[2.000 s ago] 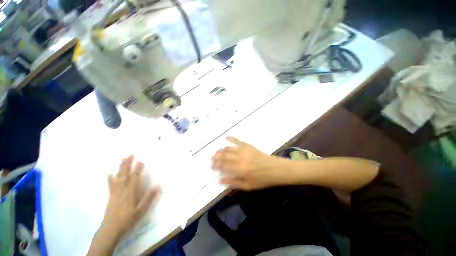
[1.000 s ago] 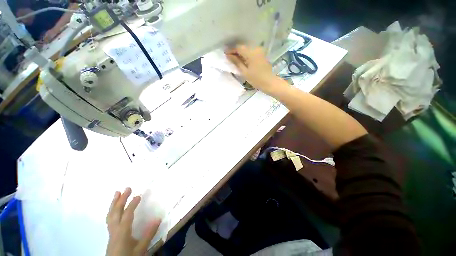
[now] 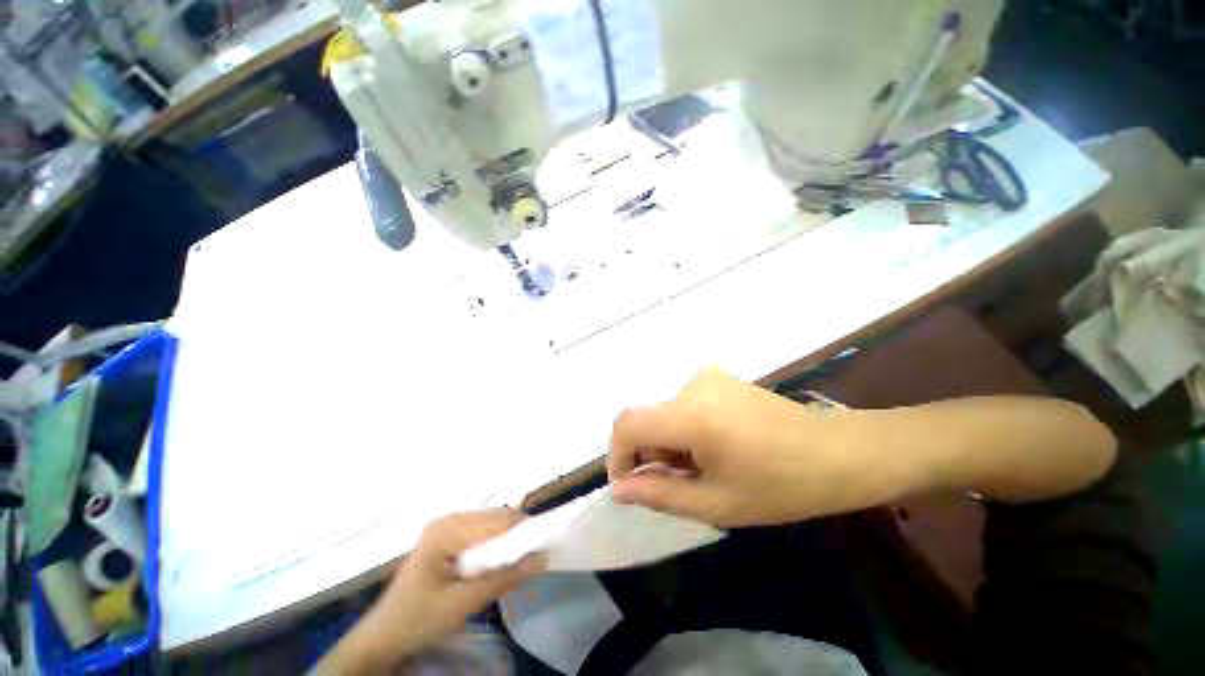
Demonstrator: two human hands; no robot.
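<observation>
A white fabric piece [image 3: 595,535] is held between both hands over the front edge of the white table [image 3: 304,396], above the lap. My left hand [image 3: 469,568] grips its left end between thumb and fingers. My right hand [image 3: 700,456] pinches its upper edge near the middle. The piece looks folded or doubled at its left end. The cream sewing machine head [image 3: 456,132] stands beyond the hands. Its presser foot [image 3: 533,277] is away from both hands, and I cannot tell whether cloth lies under it.
Black-handled shears [image 3: 985,172] and a small brownish block [image 3: 926,213] lie at the table's right end. Silvery snips [image 3: 637,202] lie on the machine bed. A blue tray [image 3: 161,489] with thread cones [image 3: 111,565] is at the left. Pale fabric pieces [image 3: 1150,317] are heaped at far right.
My right hand has come back from beside the machine's pillar to the table's front edge. Both hands now hold a white piece. The camera view has shifted, bringing the blue tray's contents into view.
</observation>
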